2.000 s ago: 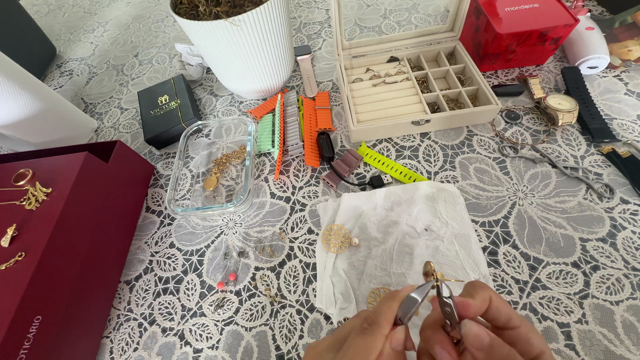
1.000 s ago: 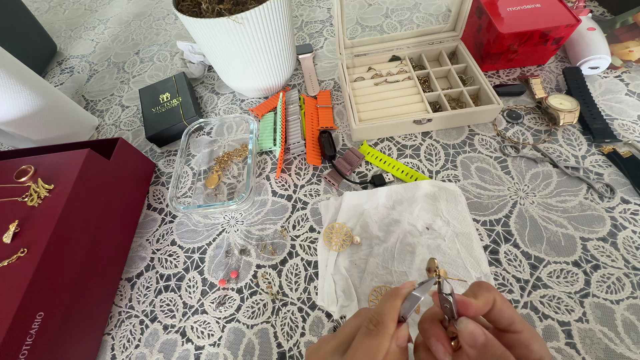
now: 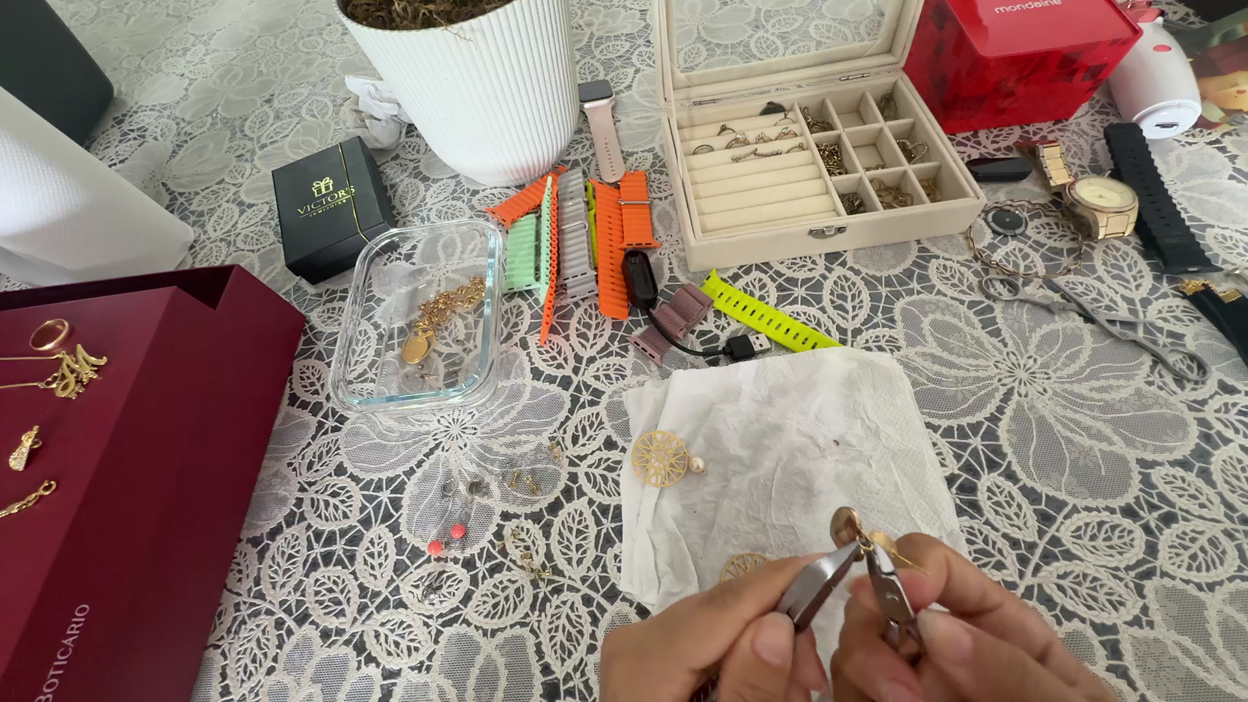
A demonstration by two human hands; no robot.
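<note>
My left hand [image 3: 726,634] grips metal pliers [image 3: 819,585] whose tips meet a small gold jewelry piece [image 3: 846,526]. My right hand [image 3: 960,624] grips a second metal tool, apparently pliers [image 3: 889,590], with its tip at the same piece; a thin gold pin sticks out beside those fingers. Both hands are over the lower part of a white paper napkin [image 3: 790,429]. On the napkin's left side lies a round gold filigree piece [image 3: 660,458] with a pearl bead [image 3: 697,465]. Another filigree disc [image 3: 746,567] is partly hidden behind my left hand.
A glass dish [image 3: 351,361] holds a gold chain. Coral beads [image 3: 447,539] and small findings lie on the lace tablecloth. Farther back are a jewelry box [image 3: 829,234], watch straps [image 3: 611,253] and a white pot [image 3: 478,88]. Scissors [image 3: 1111,322] lie right; a burgundy box [image 3: 146,409] stands left.
</note>
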